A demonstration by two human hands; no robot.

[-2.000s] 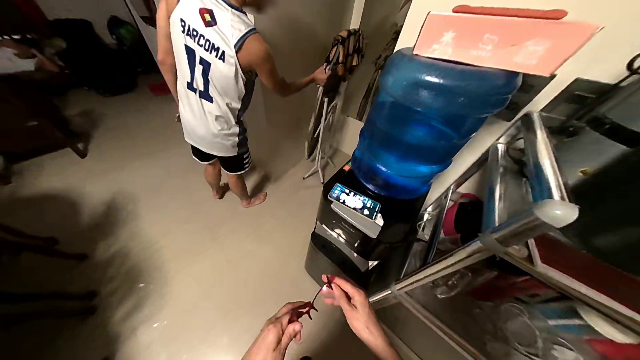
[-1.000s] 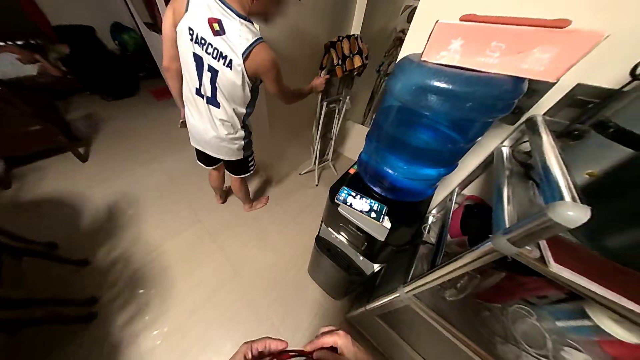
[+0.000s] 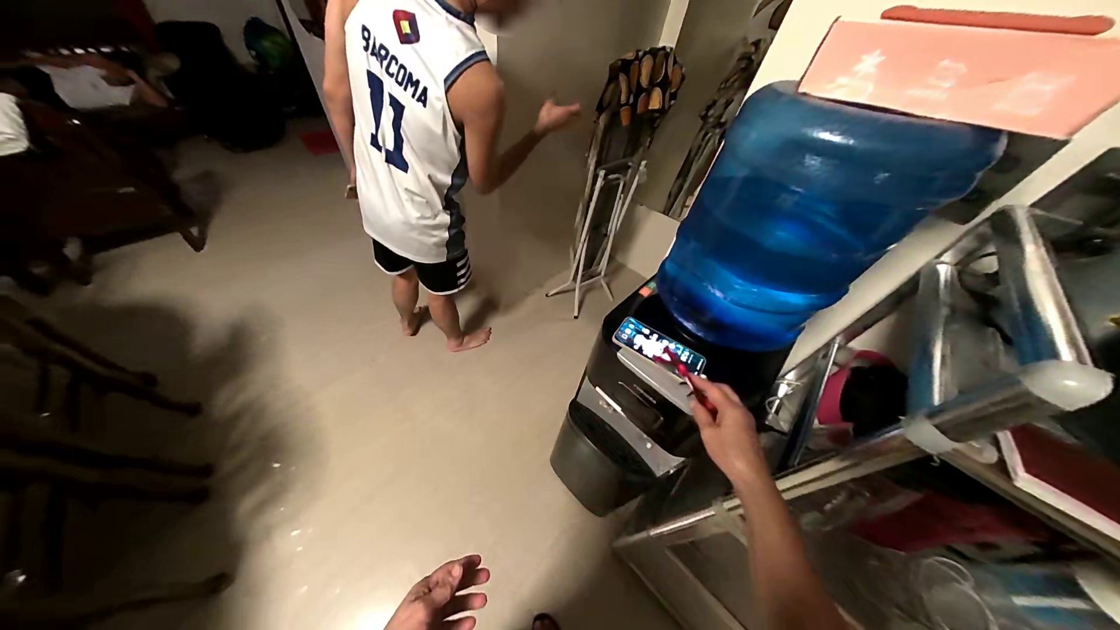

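My right hand (image 3: 726,429) grips a small, slim red object (image 3: 698,389), its kind unclear, just over the front of a black water dispenser (image 3: 652,376). A phone with a lit screen (image 3: 660,344) lies on top of the dispenser, close beyond the red object's tip. Behind the phone a large blue water bottle (image 3: 814,210) stands upside down on the dispenser. Low in the view, my left hand (image 3: 442,597) is held over the floor with its fingers apart and nothing in it.
A person (image 3: 411,157) in a jersey and shorts stands barefoot ahead, near a folded stand with patterned fabric (image 3: 634,96). A metal-framed rack (image 3: 962,411) with assorted items is at the right. Dark wooden furniture (image 3: 96,192) lines the left. A pink box (image 3: 954,74) rests against the bottle's top.
Both hands were together low in view around the red object; now they are apart, the right having moved to the dispenser with it. The person's hand has come off the folded stand.
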